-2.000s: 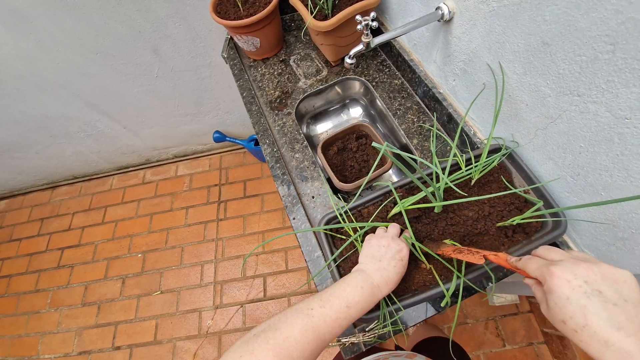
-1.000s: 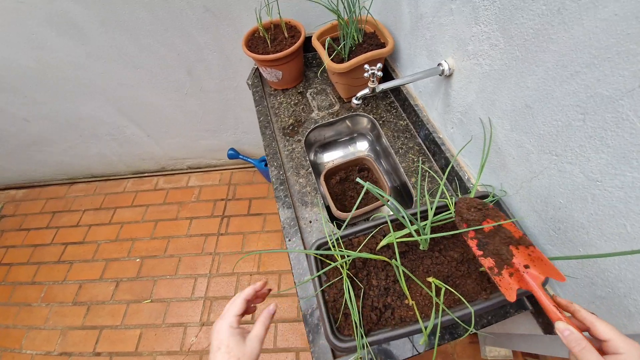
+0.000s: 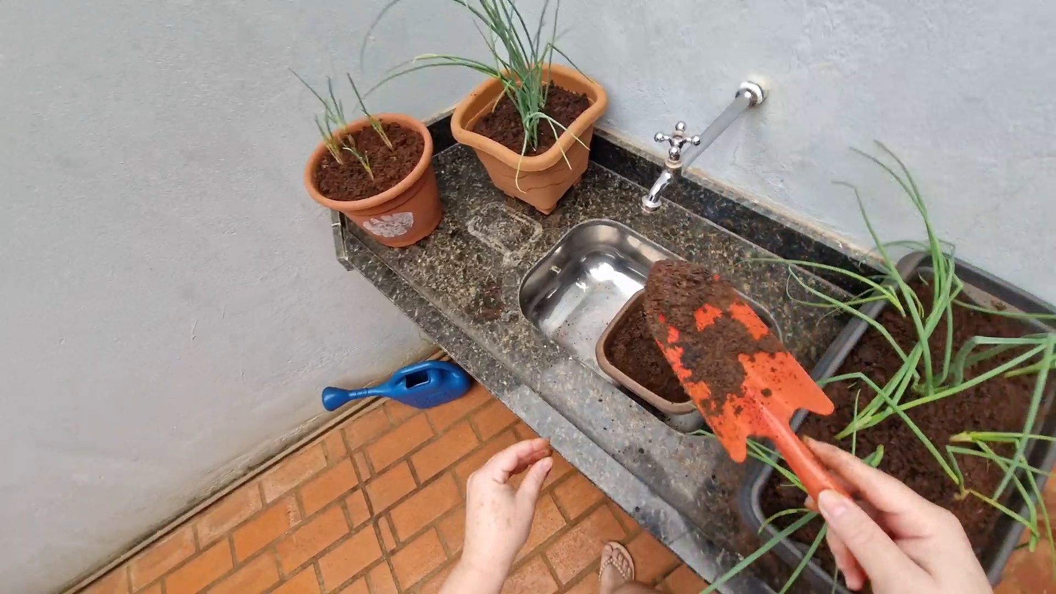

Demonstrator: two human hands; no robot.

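My right hand (image 3: 891, 520) grips the handle of an orange hand trowel (image 3: 734, 363), its blade smeared with dark soil and raised over the sink. Under the blade, a small brown pot (image 3: 639, 351) of soil sits in the stainless steel sink (image 3: 577, 280), partly hidden. My left hand (image 3: 505, 503) is held in the air left of the counter edge, thumb and fingers curled with a gap between them, holding nothing. At the right, a dark rectangular planter (image 3: 755, 495) holds soil and long green onion-like plants (image 3: 928, 355), some leaning over its rim.
A round terracotta-coloured pot (image 3: 404, 206) and a squarish one (image 3: 536, 173), both planted, stand at the granite counter's (image 3: 462, 289) far end. A metal tap (image 3: 672, 161) juts from the wall. A blue watering can (image 3: 421, 384) rests on the brick floor (image 3: 330, 503) below.
The trowel, in the planter's soil two seconds ago, has been lifted and now carries soil over the sink. My left hand has left the plants. The view has swung noticeably.
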